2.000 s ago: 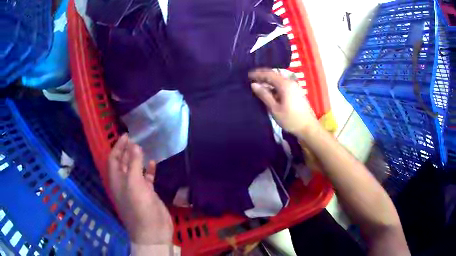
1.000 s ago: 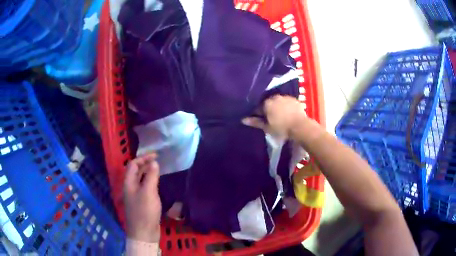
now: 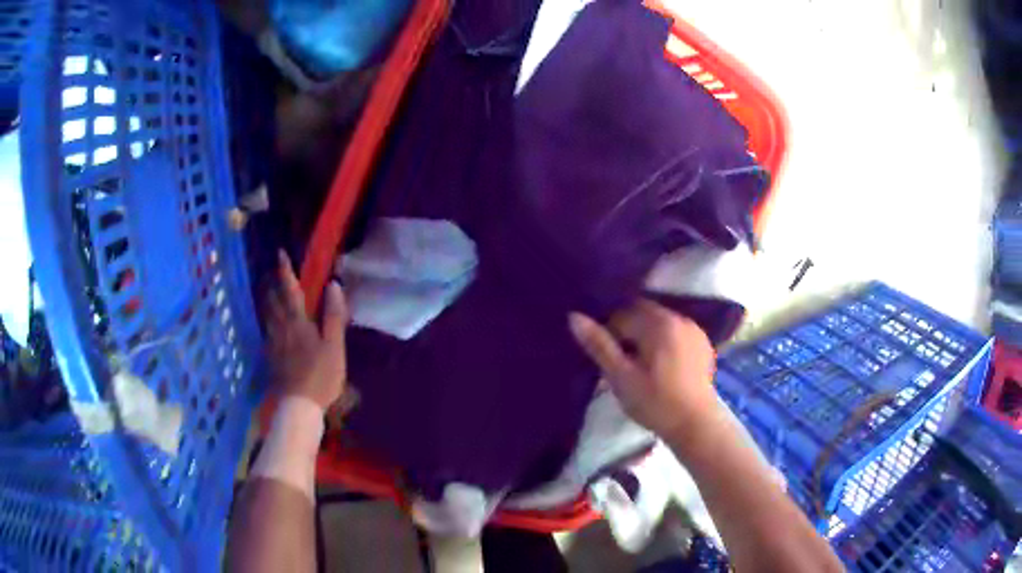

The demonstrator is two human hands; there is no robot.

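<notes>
Deep purple cut panels (image 3: 482,336) with white pieces (image 3: 409,274) fill a red plastic basket (image 3: 768,129) in front of me. My left hand (image 3: 305,353) is at the basket's left rim, with the rim between its thumb and fingers. My right hand (image 3: 661,364) is on the right side of the pile, its fingers curled into the purple cloth and its thumb on top. The fingertips are partly hidden. White cloth hangs at the basket's near right edge.
A slotted blue crate (image 3: 157,246) stands close at the left, with pale scraps on its rim. Another blue crate (image 3: 818,381) stands on the pale floor at the right. A shiny blue object (image 3: 336,34) lies at the top left.
The view has turned, so the basket appears slanted. My left hand has come onto the left rim. The purple cloth is shifted and more white cloth shows beside my right forearm.
</notes>
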